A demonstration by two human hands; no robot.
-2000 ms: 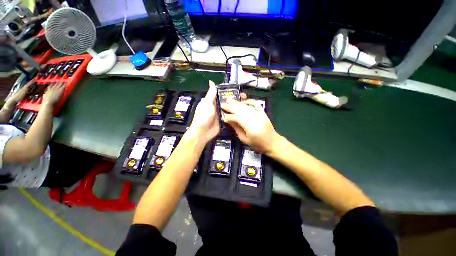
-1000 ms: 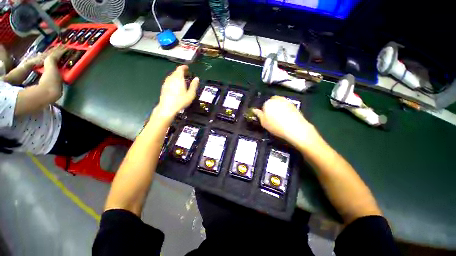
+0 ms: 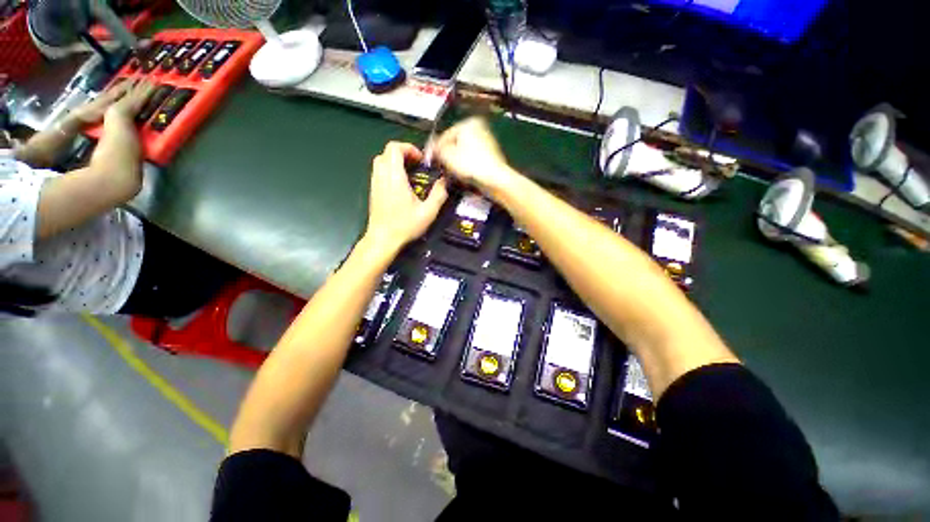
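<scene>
The black foam tray (image 3: 510, 413) lies at the bench's front edge, with several black units (image 3: 489, 334) in its pockets, white labels and gold discs facing up. My left hand (image 3: 400, 209) holds a black unit (image 3: 420, 184) with gold print at the tray's far left corner. My right hand (image 3: 471, 153) is blurred, its fingers bunched at the far end of that unit; a thin light strip shows beside them. Whether it grips a plug is hidden. My right forearm covers part of the tray.
Three barcode scanners (image 3: 653, 163) lie behind and to the right. A white fan (image 3: 286, 56), a blue cube-like item (image 3: 379, 67) and a phone-like dark slab (image 3: 449, 49) stand or lie behind. At left, a neighbour's hands rest on a red tray (image 3: 189, 102). A red stool (image 3: 219, 326) is below.
The view has shifted right. My right hand has moved from the tray's back right across to my left hand. A unit now shows in my left hand.
</scene>
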